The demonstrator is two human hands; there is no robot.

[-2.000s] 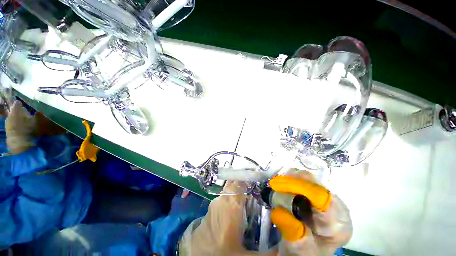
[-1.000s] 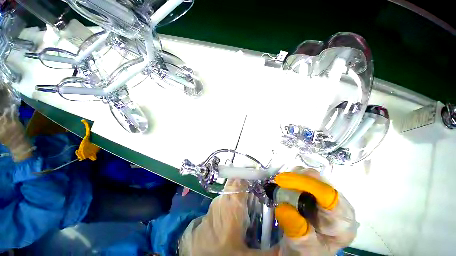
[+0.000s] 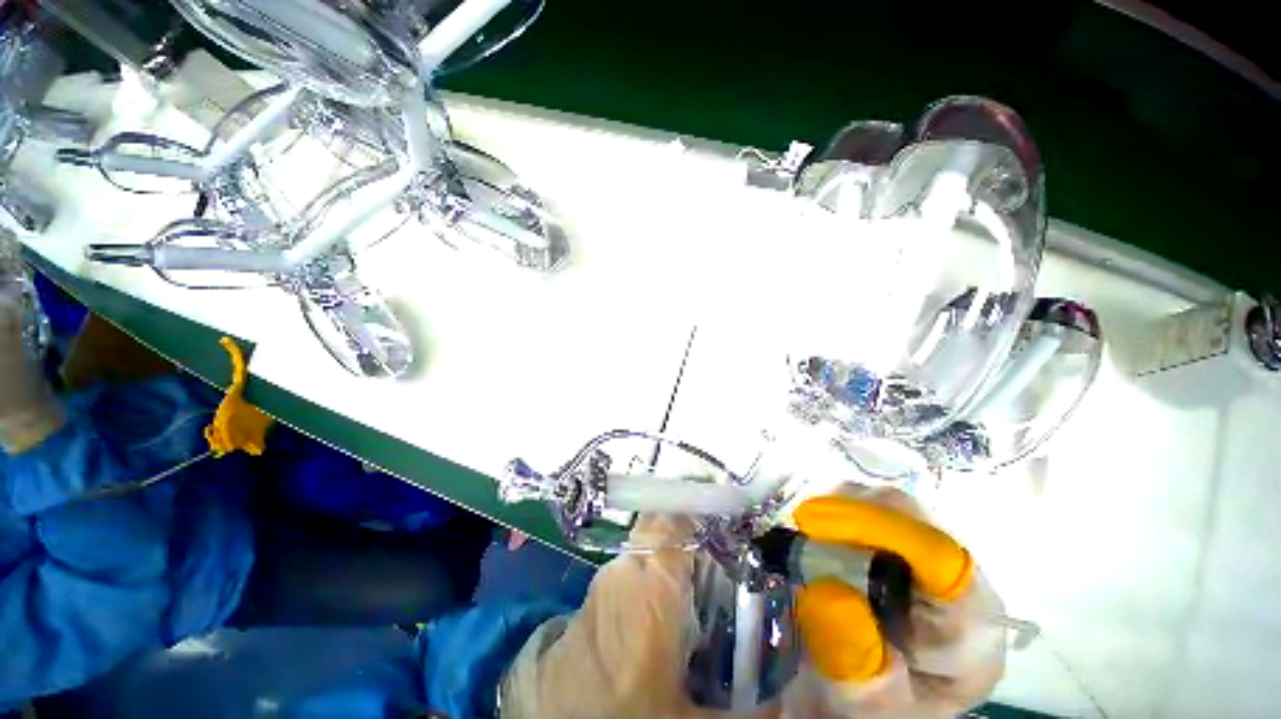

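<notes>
A mirror-silver balloon-dog figurine [image 3: 747,649] is at the bottom centre, its small knotted tip pointing left. My left hand [image 3: 611,625], in a thin whitish glove, holds its lower part from the left. My right hand [image 3: 899,604], with orange finger cots on two fingertips, grips a small cylinder [image 3: 839,565] with a grey body and black ends. The cylinder's tip is at the figurine's joint; whether it touches is unclear. The palms and part of the figurine are hidden or cut off by the bottom edge.
A large figurine [image 3: 337,204] stands at left, another shiny figurine [image 3: 969,267] at right. A thin dark stick [image 3: 676,393] lies on the white bench [image 3: 618,295]. An orange clip [image 3: 236,419] hangs at the near edge. A blue-gowned person [image 3: 120,548] is at left. A pale labelled bottle [image 3: 1187,340] is at right.
My right hand and the cylinder have shifted slightly right, and more of the cylinder's black tip shows. The figurine's knotted tip has moved slightly left. The neighbouring person's gloved hand has moved.
</notes>
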